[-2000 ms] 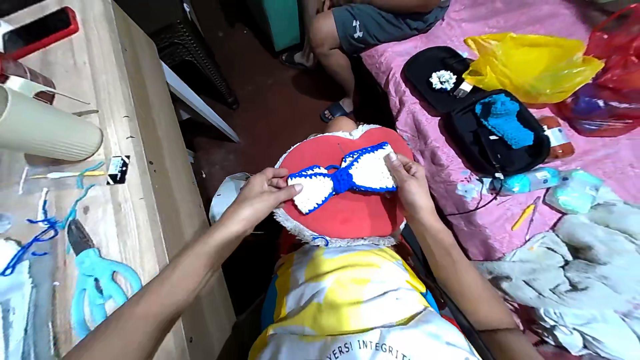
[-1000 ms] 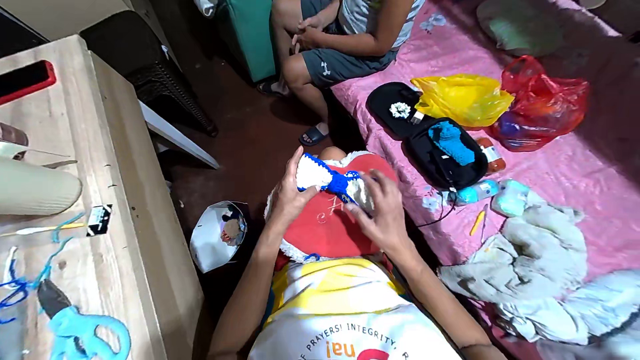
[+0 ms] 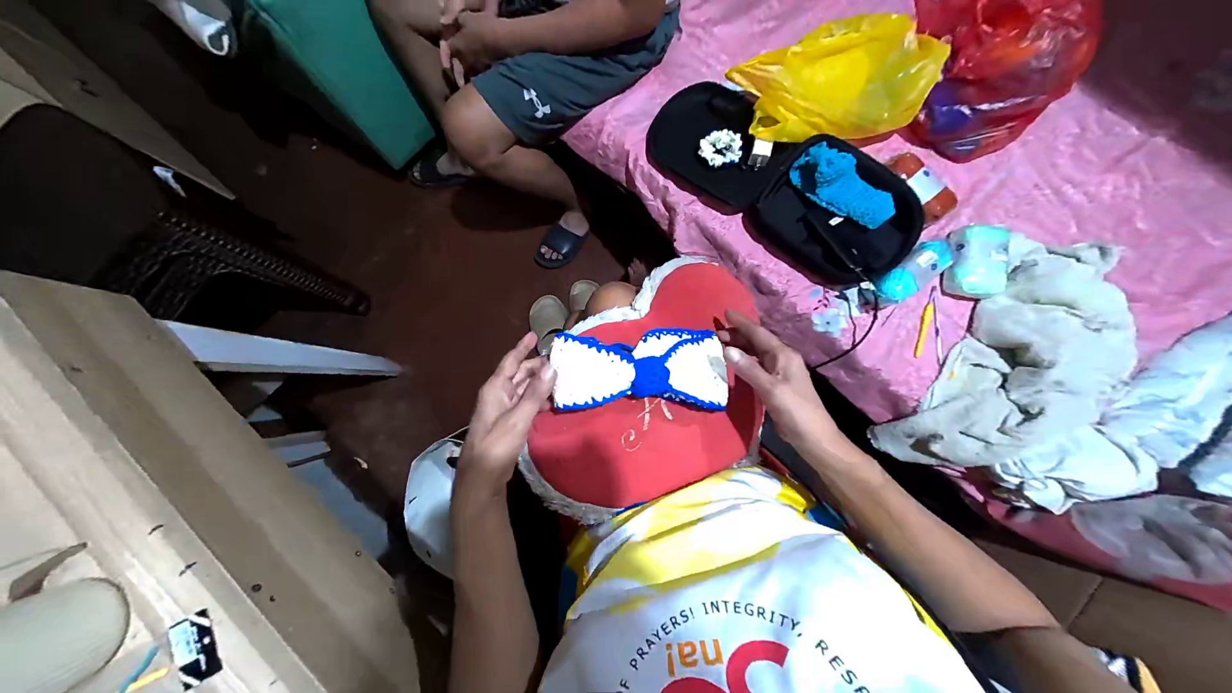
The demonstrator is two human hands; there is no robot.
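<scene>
A white crocheted bow (image 3: pixel 594 372) with blue edging and a blue centre band lies spread over a red heart-shaped cushion (image 3: pixel 664 452) with fluffy white trim, on the lap. My left hand (image 3: pixel 505 399) is at the bow's left end, thumb and fingers close to its edge. At the right end my right hand (image 3: pixel 770 371) has its thumb and fingertips at the corner. Whether either hand pinches the bow cannot be told.
On the pink-covered bed (image 3: pixel 1088 231) are an open black case (image 3: pixel 828 260) with blue crochet, yarn, plastic bags and crumpled cloth (image 3: pixel 1039 366). A person (image 3: pixel 539 96) sits beyond. A wooden table (image 3: pixel 241 520) stands at left.
The bow, gathered between both hands a second ago, is spread flat across the cushion. My hands have moved apart to its two ends. The view has shifted.
</scene>
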